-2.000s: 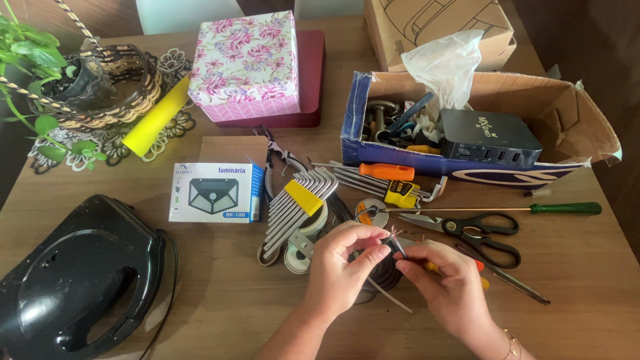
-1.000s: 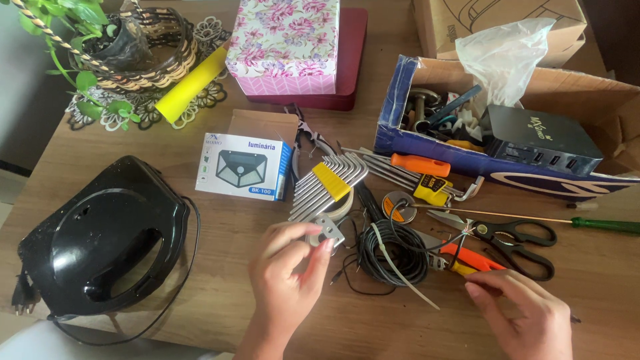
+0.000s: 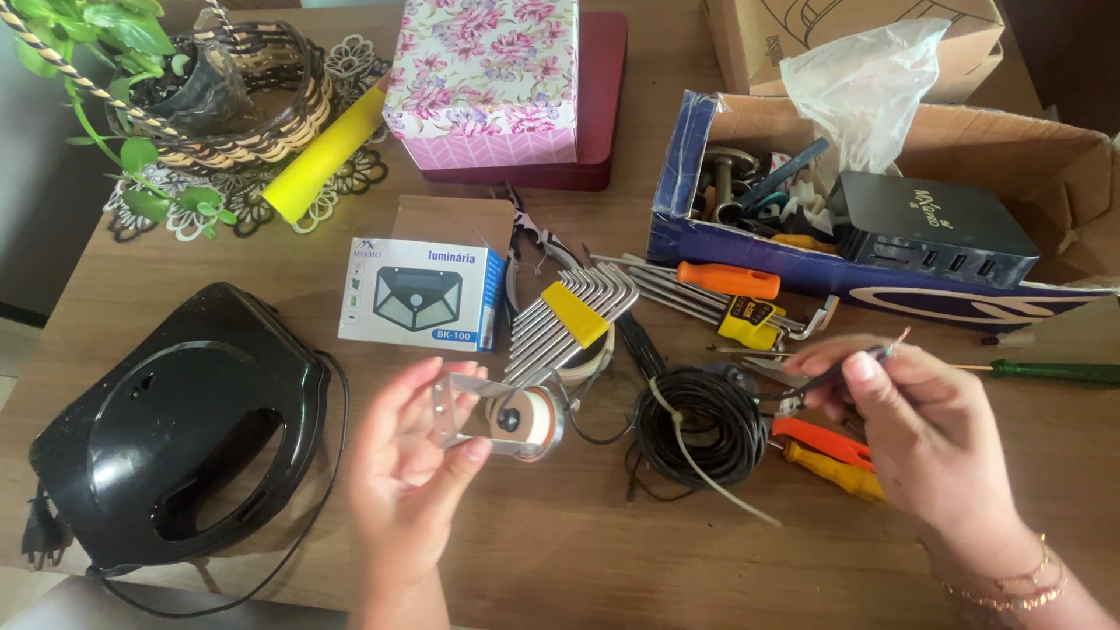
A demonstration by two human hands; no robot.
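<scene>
My left hand (image 3: 411,464) grips a small metal bracket (image 3: 446,411) by its edge; a round white and metal part (image 3: 523,423) shows at the bracket's right end, its exact kind unclear. In my right hand (image 3: 919,420) is the end of a black cable (image 3: 818,382), pinched between thumb and fingers, with bare copper strands at its tip. A coil of black cable (image 3: 700,429) with a pale tie lies on the table between the hands. Just beyond the bracket rests a hex key set (image 3: 573,319) in a yellow holder.
Behind lie pliers (image 3: 547,245), a luminaire box (image 3: 416,293), an orange-handled screwdriver (image 3: 728,279) and a second hex key set (image 3: 750,322). A blue cardboard box (image 3: 752,249) holds hardware. At left sit a black appliance (image 3: 184,429) and a basket (image 3: 306,105); a green-handled screwdriver (image 3: 1050,372) lies right.
Two seconds ago both hands were together at stripped wire ends. They have since moved apart, and the left one took hold of the bracket. The right hand has raised the cable end. The view has shifted.
</scene>
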